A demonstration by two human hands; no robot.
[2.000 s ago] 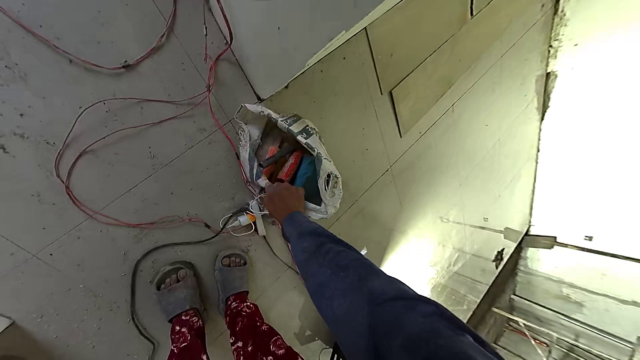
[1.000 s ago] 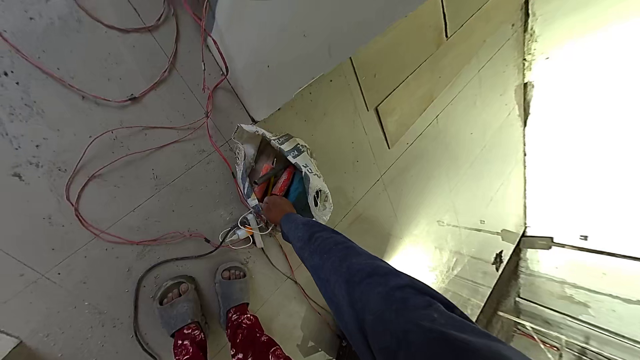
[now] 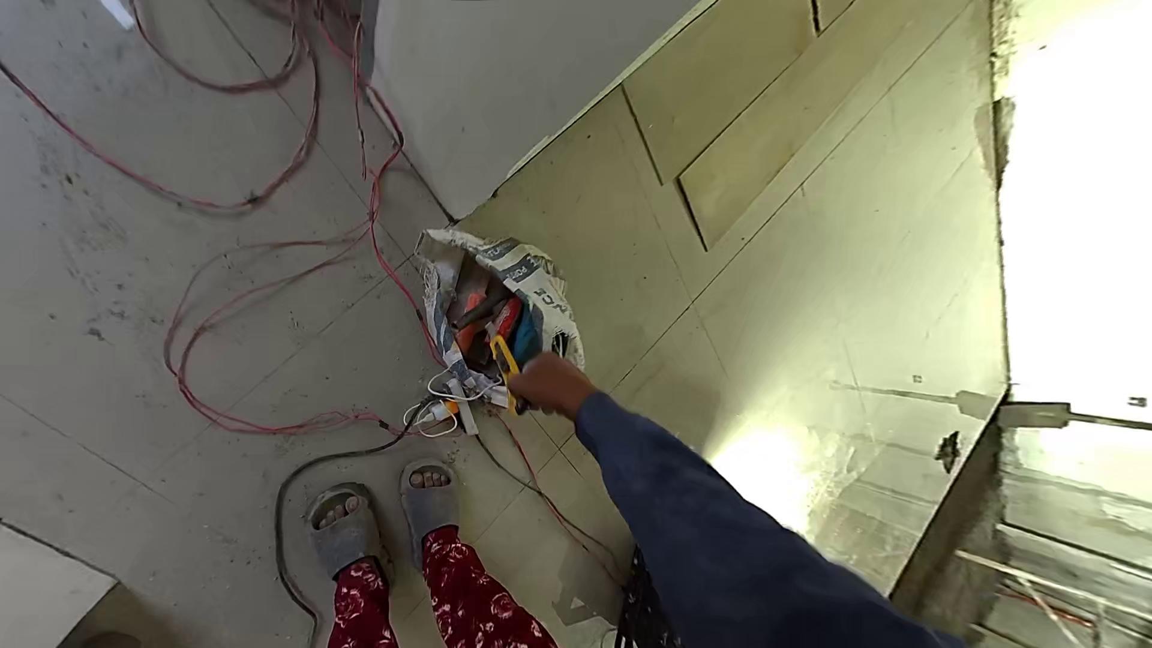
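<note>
My right hand (image 3: 551,385), in a dark blue sleeve, is closed around a yellow-framed hand tool (image 3: 505,364), whose exact kind I cannot tell. It is at the near rim of a woven plastic sack (image 3: 547,292) that stands open on the tiled floor. Inside the sack lie tools with red and orange parts (image 3: 507,318) and a teal item (image 3: 527,340). Just below the sack, a white power strip (image 3: 463,409) and plugs with white cords lie on the floor. My left hand is out of the frame.
Red cable (image 3: 202,387) loops over the floor at left, and a black cable (image 3: 301,472) curves beside my sandalled feet. A pale wall or panel corner (image 3: 450,202) stands behind the sack. At right, a brightly lit recess has a raised edge (image 3: 945,504).
My right hand was at the sack's near side, low over its rim; now a yellow-framed tool shows in it. The view has shifted somewhat.
</note>
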